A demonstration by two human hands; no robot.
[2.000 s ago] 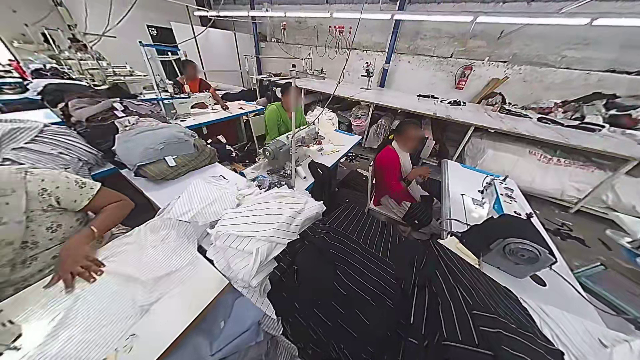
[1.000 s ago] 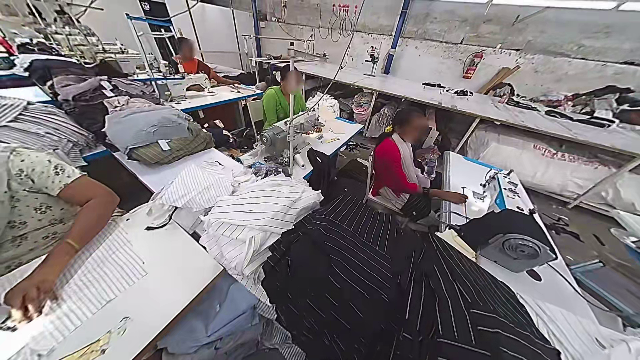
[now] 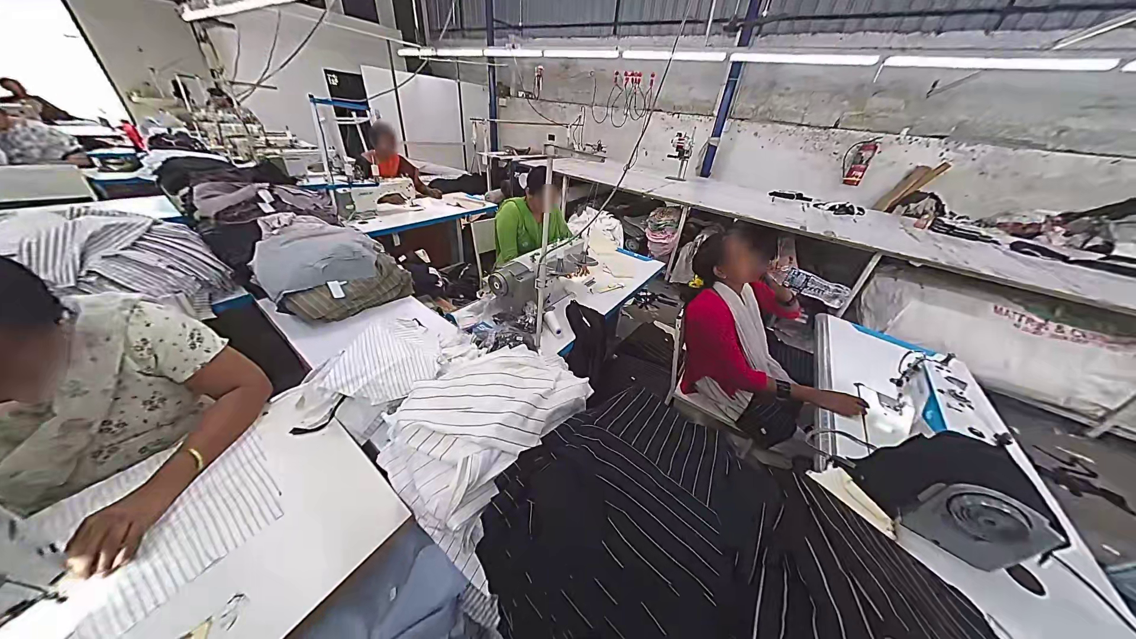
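Note:
Neither my left hand nor my right hand shows in the head view. Nearest to the camera lies a large heap of black striped fabric point(image 3: 621, 524). White striped fabric point(image 3: 488, 408) is piled against its left side. At far left, a co-worker's hand point(image 3: 111, 537) presses on striped cloth point(image 3: 204, 506) on a white table point(image 3: 328, 506). On the right, a person in a red top has one hand point(image 3: 839, 402) beside a sewing machine point(image 3: 887, 413) on a white worktable.
Grey-blue folded fabric point(image 3: 390, 595) lies below the left table's edge. Another sewing machine point(image 3: 532, 275) stands mid-view near a person in green. A dark machine part with a round cover point(image 3: 985, 524) sits at right. A long shelf point(image 3: 710, 200) runs along the wall.
The co-worker at left has leaned farther into view, over the cloth. The person in red now has one arm raised toward the shelf side. The view has shifted somewhat.

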